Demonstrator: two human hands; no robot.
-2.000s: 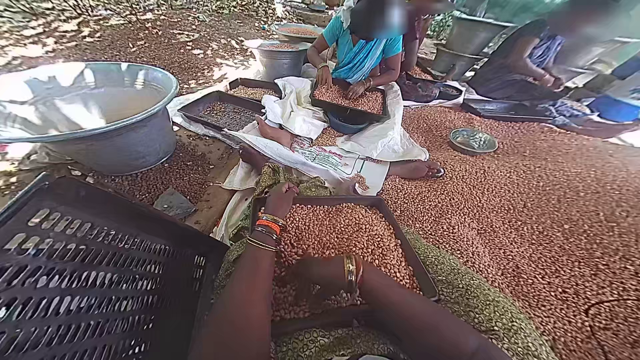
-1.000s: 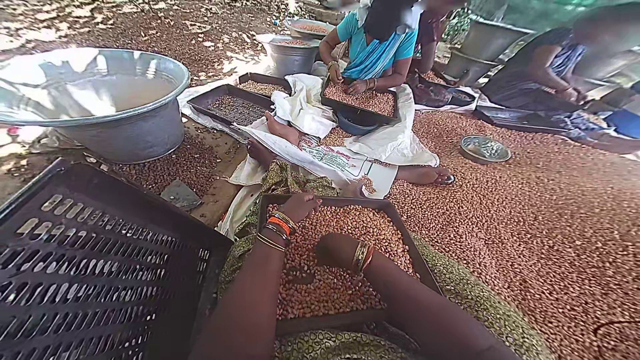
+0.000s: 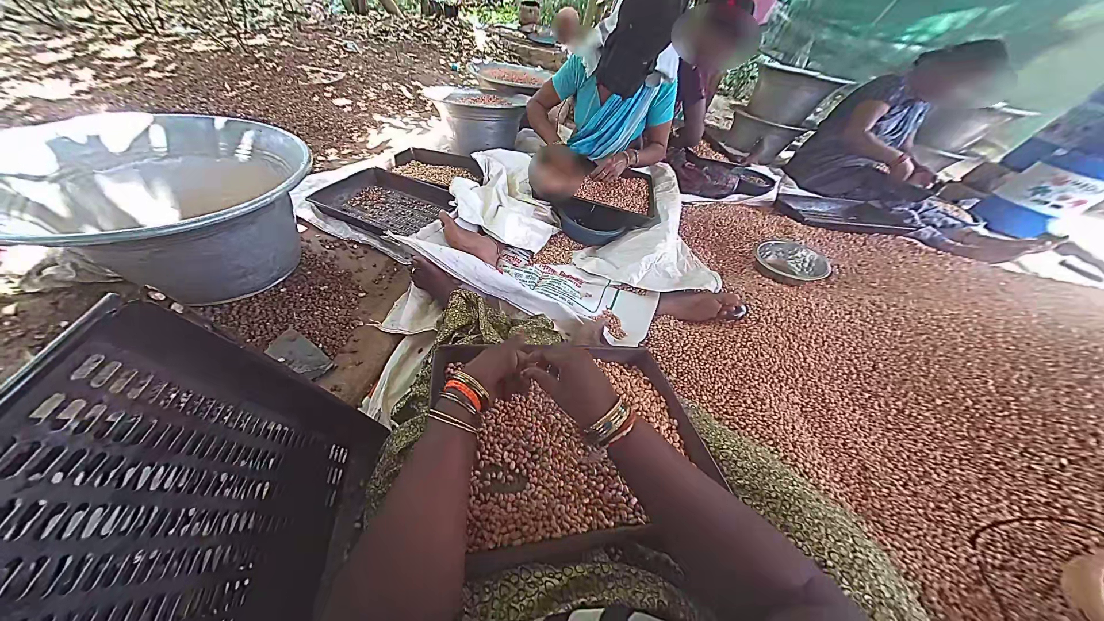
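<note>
A dark plastic tray filled with reddish-brown nuts or seeds rests on a green patterned cloth over my lap. Over the tray's far part, my left hand and my right hand meet, with their fingers close together or touching. Bangles circle both wrists. The fingertips are blurred and partly hidden, so whether anything small is between them cannot be told.
A slotted dark crate stands tilted at left, near a large metal tub. Nuts cover the ground at right, around a small metal bowl. Several people sit ahead; one has a tray. Printed sacks lie between.
My right hand has moved from the middle of the tray forward to its far part, beside my left hand. Earlier the hands were apart.
</note>
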